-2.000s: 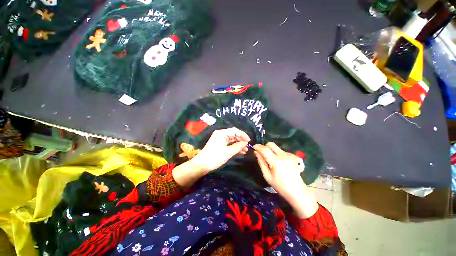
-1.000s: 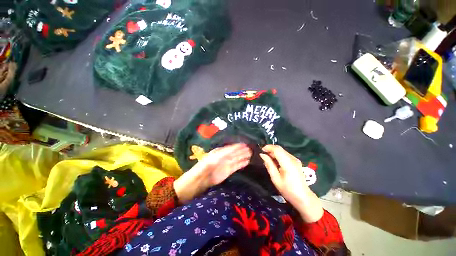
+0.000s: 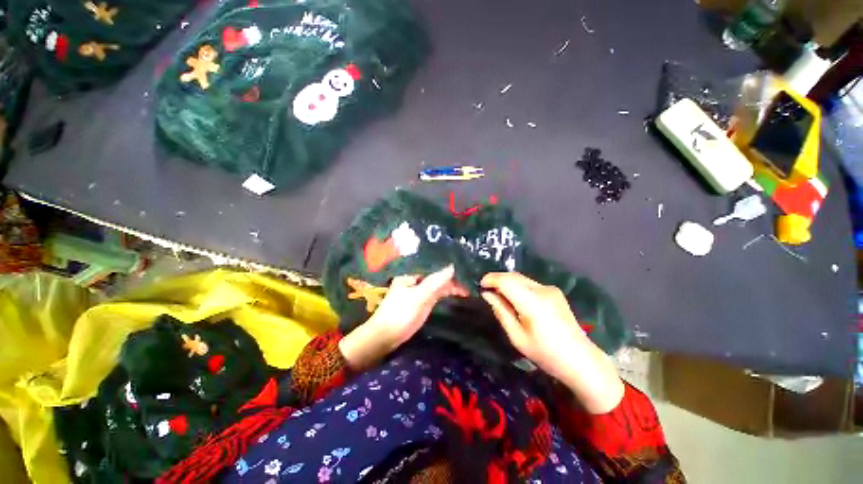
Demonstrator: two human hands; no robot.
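Note:
A dark green plush wreath [image 3: 591, 307] lies at the table's front edge, partly over the lap, with white lettering, a red-and-white stocking and a gingerbread figure. The lettering is partly folded. My left hand [image 3: 412, 307] pinches the wreath's inner edge near its middle. My right hand [image 3: 530, 317] faces it, fingertips pinched close to the same edge. No needle or thread can be made out. A red loop [image 3: 468, 205] sticks out at the wreath's far edge. Blue-and-yellow snips [image 3: 451, 173] lie just beyond it.
More green wreaths [image 3: 284, 104] lie at the far left of the dark table [image 3: 530, 57]. Black beads [image 3: 603, 175], a pale case [image 3: 703, 145], a white rounded piece [image 3: 695, 238] and a yellow-and-red stand [image 3: 802, 194] are at right. A yellow bag [image 3: 274, 307] holds plush pieces at lower left.
My left hand has gone from flat and open to pinching the wreath. The wreath's far edge has pulled toward me and bunched, folding the lettering and leaving the snips separate from it.

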